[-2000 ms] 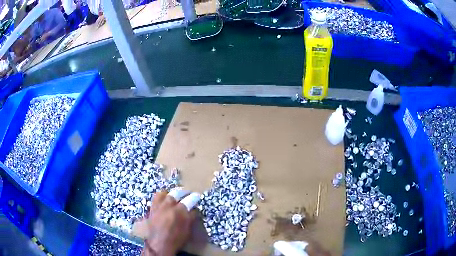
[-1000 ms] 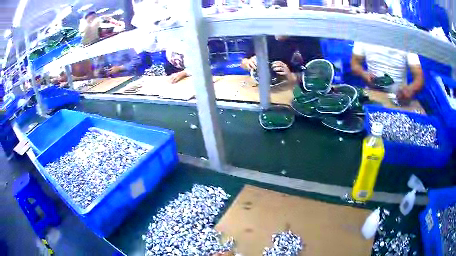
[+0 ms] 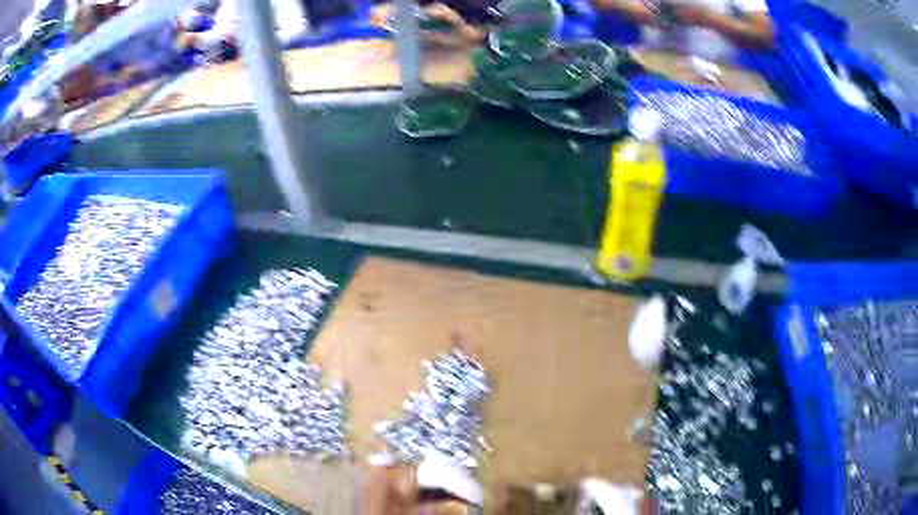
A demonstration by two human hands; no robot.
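Note:
The frame is blurred. My left hand (image 3: 408, 487), with white finger covers, is at the bottom edge, at the near end of the middle pile of silver fittings (image 3: 448, 402). My right hand (image 3: 604, 497), also with white on its fingers, is cut off by the bottom edge at the near right of the brown cardboard (image 3: 564, 352). Whether either hand holds anything cannot be told. A larger silver pile (image 3: 257, 372) lies at the left, touching the cardboard. Scattered silver pieces (image 3: 705, 422) lie right of it.
A white squeeze bottle (image 3: 648, 332) stands at the cardboard's top right corner, a second whitish bottle (image 3: 739, 285) beyond. A yellow bottle (image 3: 633, 211) stands behind. Blue bins stand left (image 3: 166, 292) and right (image 3: 802, 352). A grey post (image 3: 272, 121) rises behind. Coworkers' arms and green lids (image 3: 564, 75) are opposite.
The view has tilted back down from the coworkers to the bench. Both hands show at the bottom edge; compared with two seconds ago, my left hand is farther right and nearer my right hand.

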